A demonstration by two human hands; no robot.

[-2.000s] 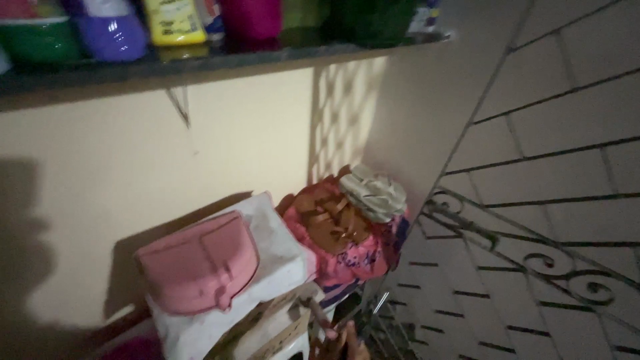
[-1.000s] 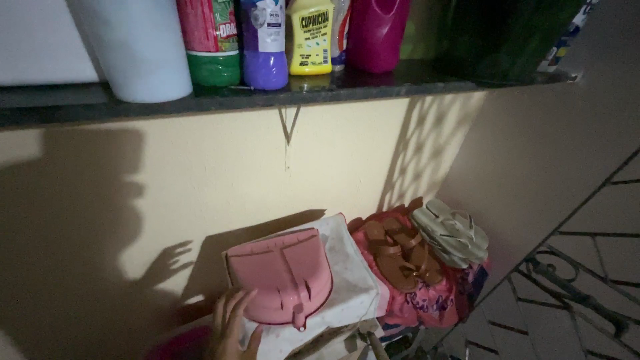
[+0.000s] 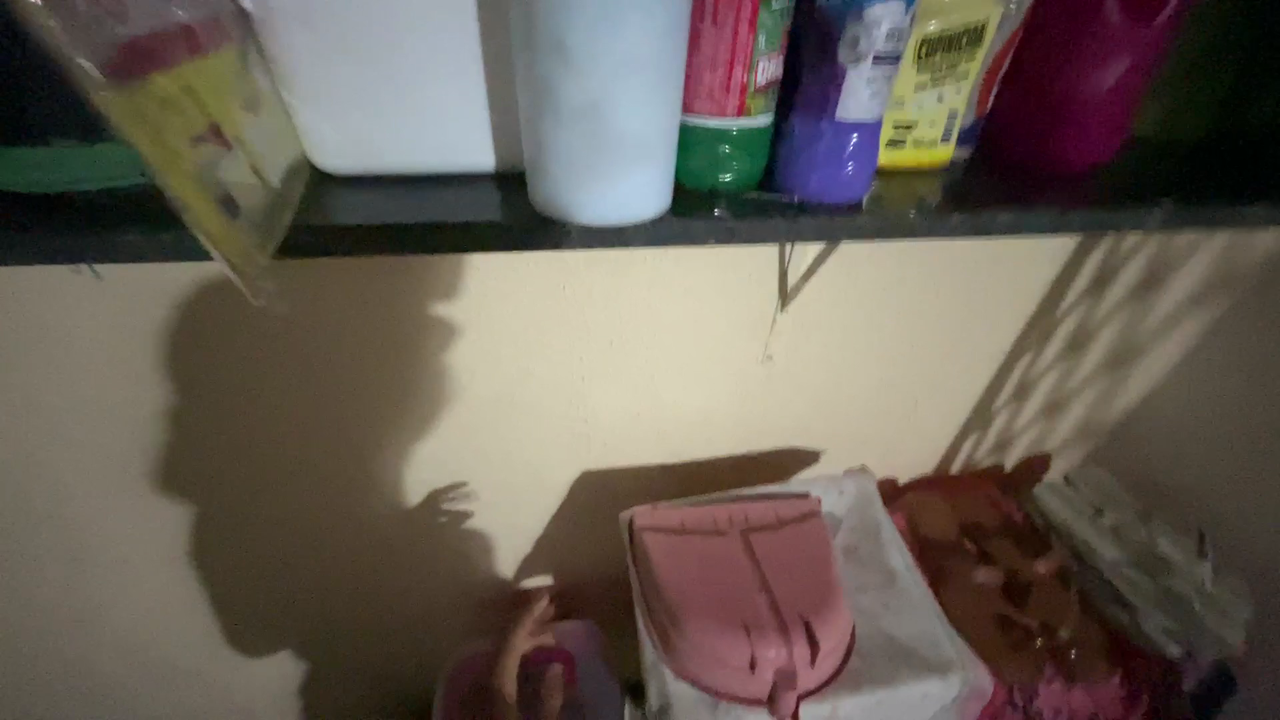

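At the bottom of the head view, a blurred hand, apparently my left hand (image 3: 530,640), reaches to a pinkish-purple plastic container (image 3: 460,680). A small magenta thing (image 3: 552,662) is against its fingers; whether they grip it cannot be told. Right of the hand, what looks like a pink plastic dustpan (image 3: 745,600) lies on a white box or bag (image 3: 895,600). Beyond it are brown sandals (image 3: 1000,570) on pink printed fabric (image 3: 1060,695), with pale flip-flops (image 3: 1150,560) at the far right. My right hand is out of view.
A dark shelf (image 3: 420,238) crosses above, held by a metal bracket (image 3: 786,275). On it stand a white container (image 3: 400,90), a pale bottle (image 3: 605,110), green, purple and yellow bottles and a magenta container (image 3: 1075,90). A yellow printed plastic packet (image 3: 215,140) overhangs the edge at left.
The view has swung left. The hand was open beside the pink dustpan one second ago; now it is farther left, at the purple container.
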